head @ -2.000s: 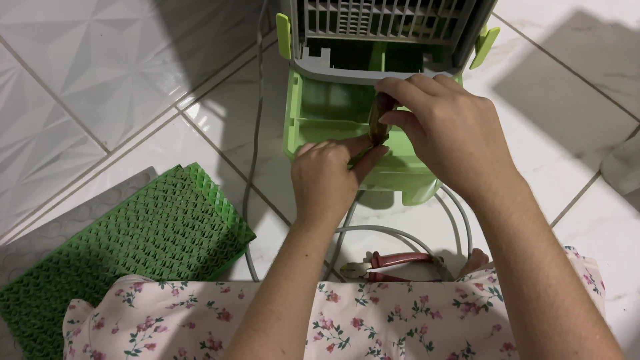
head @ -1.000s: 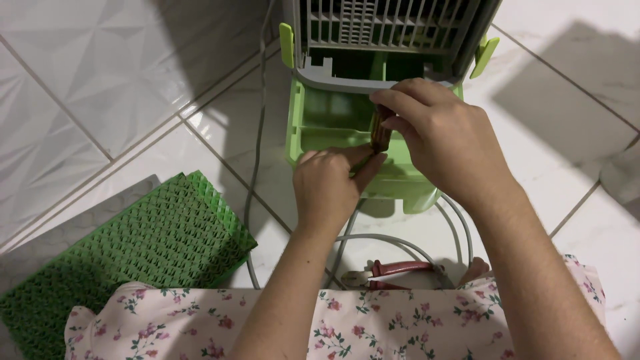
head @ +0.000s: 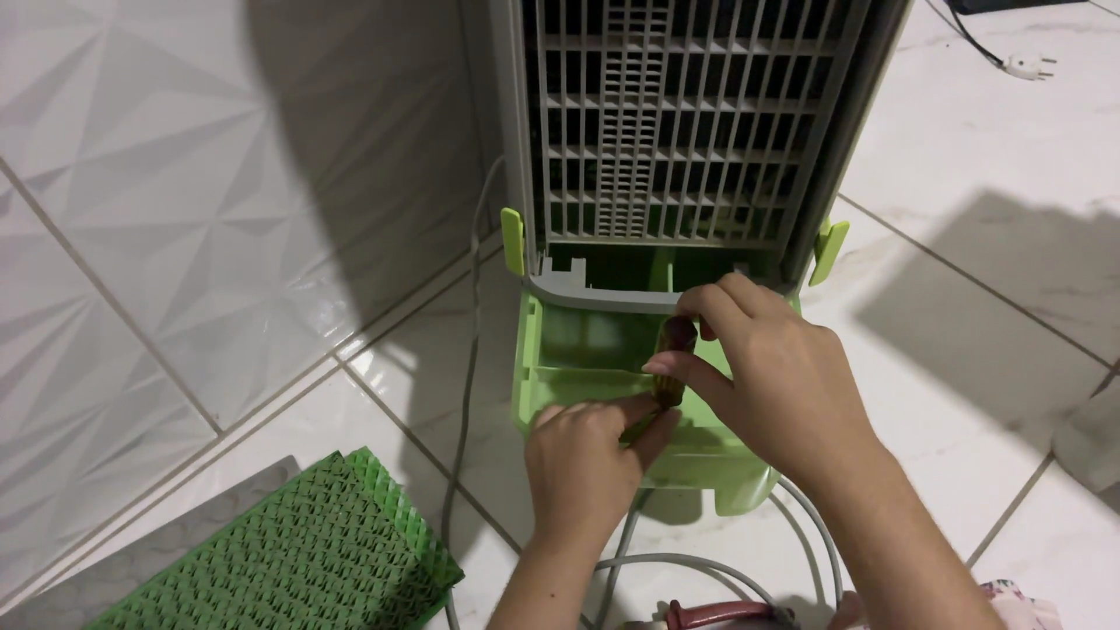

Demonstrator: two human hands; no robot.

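Note:
An evaporative air cooler with a grey plastic grille (head: 630, 131) stands on the floor, its green water tank (head: 577, 389) pulled out at the base. Above the tank, my right hand (head: 770, 367) pinches a dark reddish and yellowish handle (head: 672, 359), seemingly a screwdriver's, between thumb and fingers. My left hand (head: 595, 464) has its thumb and index finger closed at the handle's lower end. Whatever extends below the handle is hidden by the fingers. Green latches (head: 513, 242) stick out on both sides of the cooler.
At lower left a green honeycomb cooling pad (head: 289, 542) lies over a grey panel (head: 157, 560). Red-handled pliers (head: 717, 614) lie at the bottom edge, near a looped grey cable (head: 665, 557). A white plug (head: 1025, 66) is at the upper right. A textured white wall is on the left.
The view has tilted up, showing more of the grille. Both hands stay at the handle over the tank, with the right fingers slightly shifted around it.

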